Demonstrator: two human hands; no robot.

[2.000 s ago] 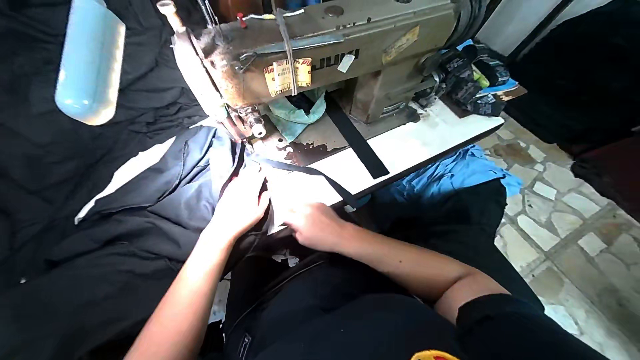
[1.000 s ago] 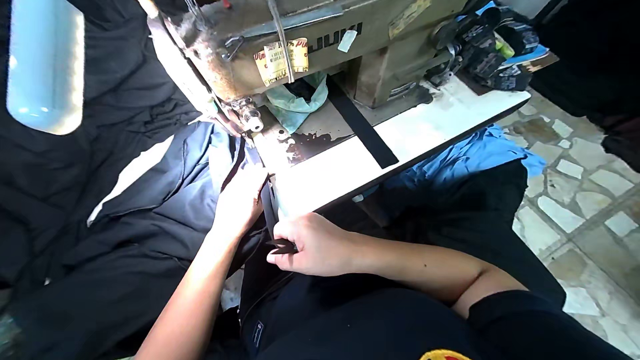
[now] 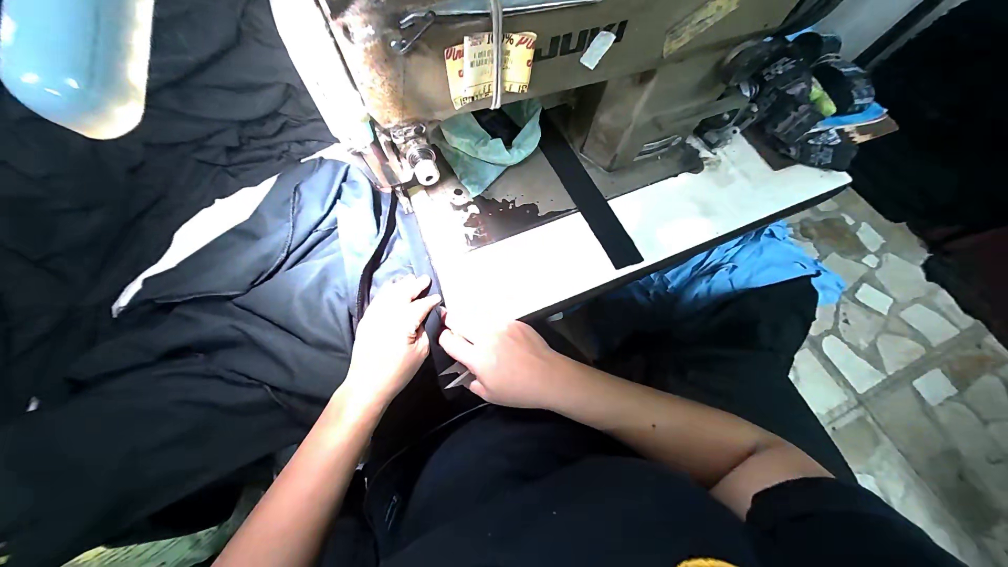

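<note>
A dark garment with a zipper tape runs from under the needle area of a Juki sewing machine toward me. My left hand pinches the garment's edge at the front of the white table top. Close at its right, my right hand has its fingertips on the same edge, and the pointed metal blades of a small cutting tool stick out below its curled fingers. The tool's handle is hidden in the palm. A black strip lies across the machine bed, right of the needle.
A light green cloth pouch sits under the machine arm. Dark patterned fabric scraps lie at the table's right end. Blue cloth hangs below the table edge. A pale blue rounded object is at upper left, over black fabric.
My right hand was lower and apart from the left one second ago; now it is up beside it at the garment's edge. The blades now show below its fingers. The view has shifted closer to the table.
</note>
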